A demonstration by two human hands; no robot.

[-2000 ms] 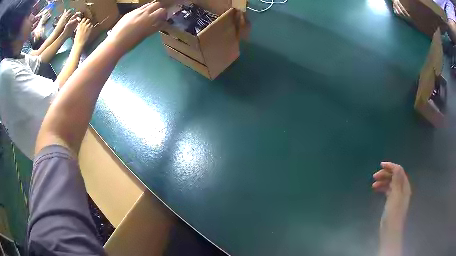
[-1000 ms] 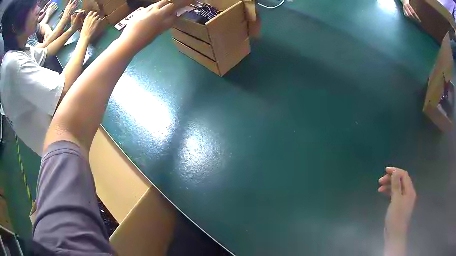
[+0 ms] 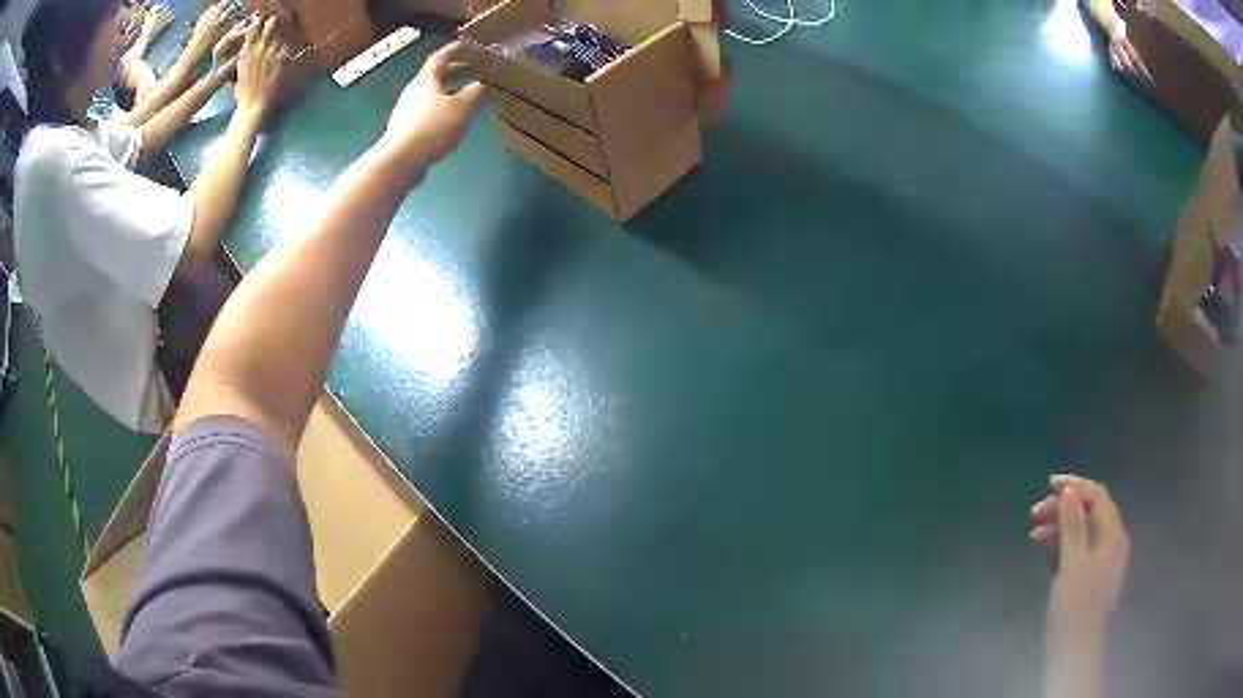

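Note:
Brown mailer boxes [image 3: 654, 130] stand stacked at the upper middle of the green table. The top box is open, with dark coiled cables [image 3: 579, 52] in it. My left hand [image 3: 434, 109] reaches out to the top box's left corner, its fingertips and thumb at the corner; the grip is partly hard to see. My right hand [image 3: 1088, 529] is over the table at the lower right, fingers loosely curled, holding nothing.
A large carton [image 3: 361, 511] is at the table edge beneath my left arm. A person [image 3: 102, 246] works at the left, near more boxes [image 3: 316, 30]. A red-and-white object [image 3: 376, 57] lies beside them. An open mailer box [image 3: 1200, 280] stands at the right. White cable [image 3: 788, 19] lies behind.
The view has shifted, so the stack appears slightly further right. My left hand has drawn back from over the top box to its left corner. The red-and-white object is now fully uncovered.

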